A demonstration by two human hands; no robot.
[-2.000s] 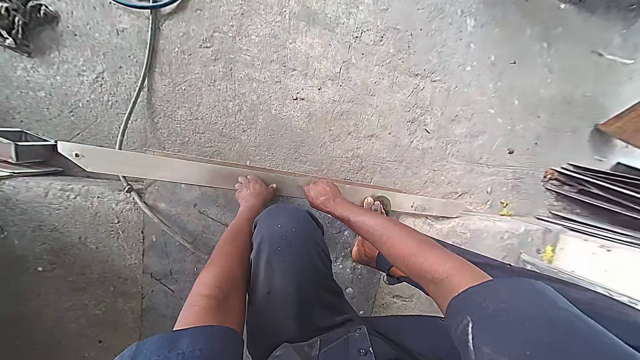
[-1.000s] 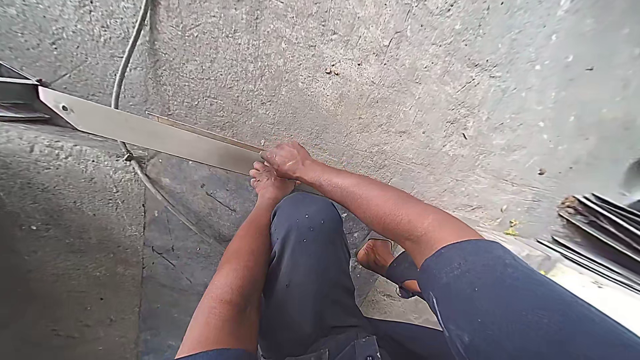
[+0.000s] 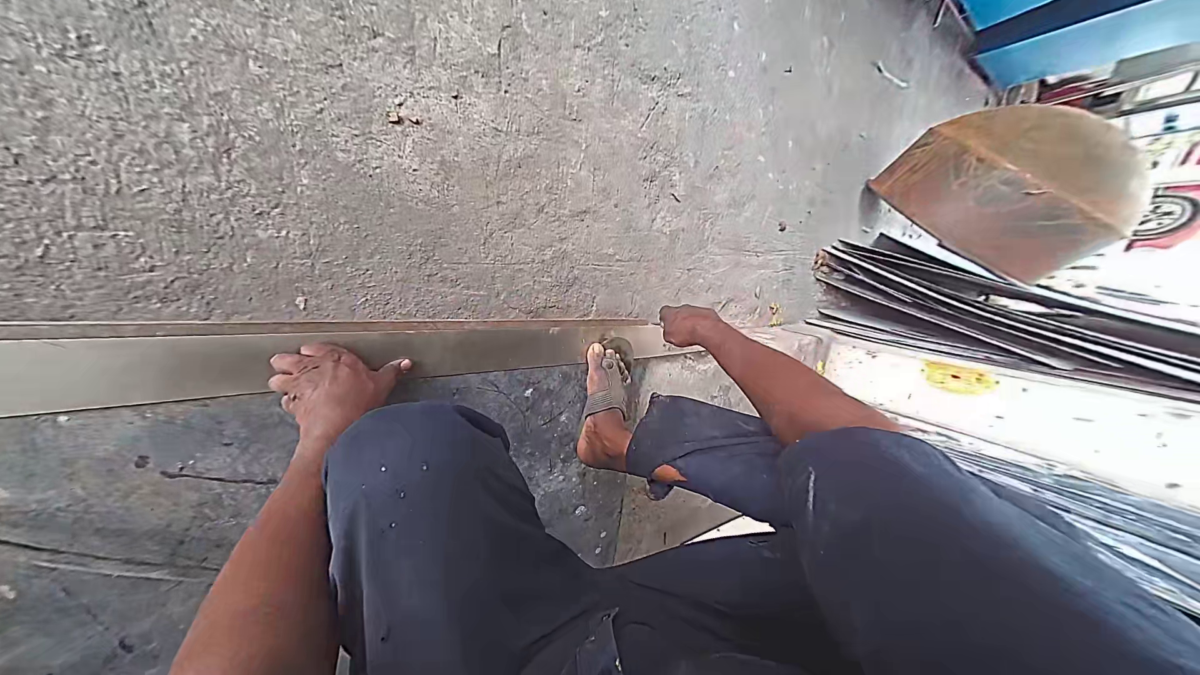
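A long flat metal strip (image 3: 487,352) lies across the view from the left edge, with a thin brownish edge running along its far side. My left hand (image 3: 330,384) rests on the strip with its fingers spread, pressing from above rather than gripping. At the strip's right end is my right hand (image 3: 689,326), its fingers curled in; whether they grip the end or something small is not clear. A sandaled foot (image 3: 607,380) stands against the strip between both hands, its toes on or at the near edge.
Several stacked thin metal sheets (image 3: 1012,314) lie at the right. Behind them stands a brown curved sheet (image 3: 1022,183), with blue panels (image 3: 1069,37) at the top right. Rough concrete floor (image 3: 422,169) stretches beyond the strip.
My hands, together on the strip a second ago, are now apart: the right one has moved right to the strip's end. The view has swung to the right.
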